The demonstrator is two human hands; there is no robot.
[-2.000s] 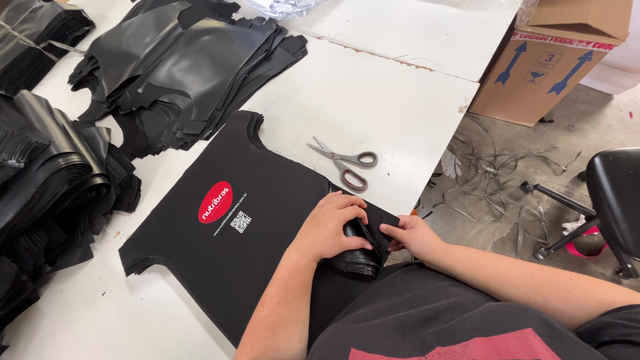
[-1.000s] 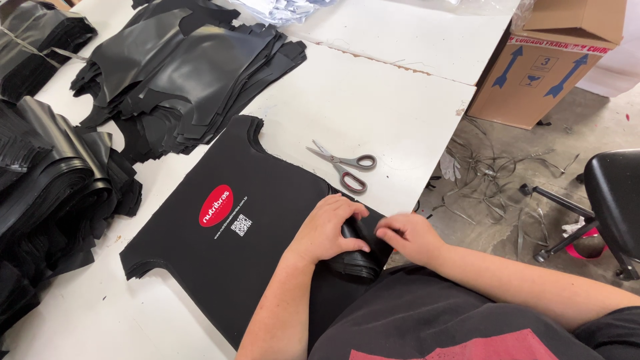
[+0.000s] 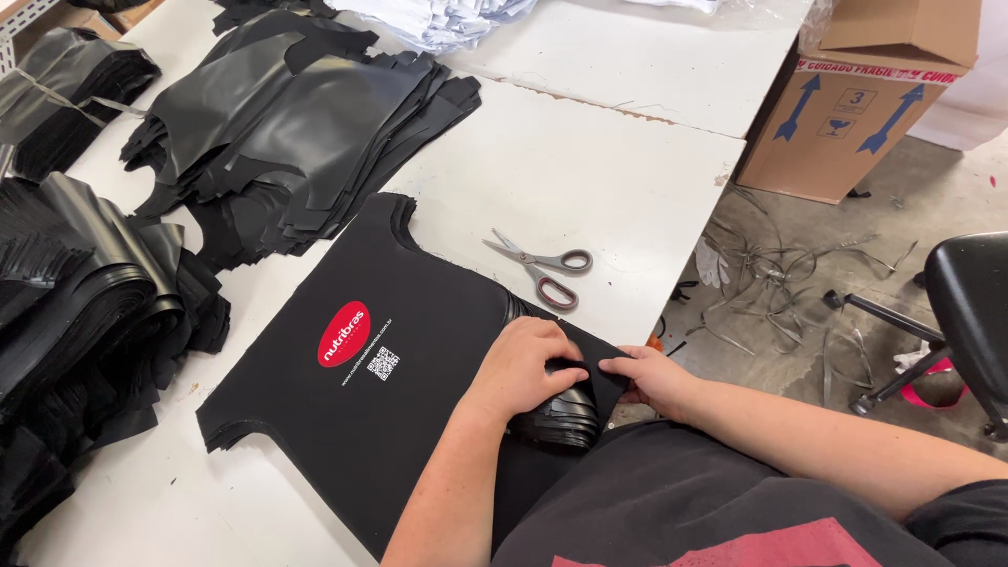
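A stack of black cut fabric pieces (image 3: 315,417) lies on the table, its top piece bearing a red oval print with white writing and a printed code. Near the table's edge several layers are folded back in a curl (image 3: 563,417). My left hand (image 3: 528,366) rests over that fold, fingers curled around it. With thumb and fingers my right hand (image 3: 642,378) pinches the corner of a black layer just right of the fold; some fingertips are hidden beneath it. Scissors (image 3: 543,264) with grey and dark red handles lie partly open on the white table above my left hand.
More stacks of black pieces (image 3: 315,134) lie at the back left, with a curled pile (image 3: 87,291) at the left and a tied bundle (image 3: 63,94) beyond. A cardboard box (image 3: 843,118) stands past the table's right side; strips litter the floor near a black chair (image 3: 976,315).
One second ago my right hand was raised off the fabric corner; now it pinches the corner again. My left hand has stayed on the folded layers.
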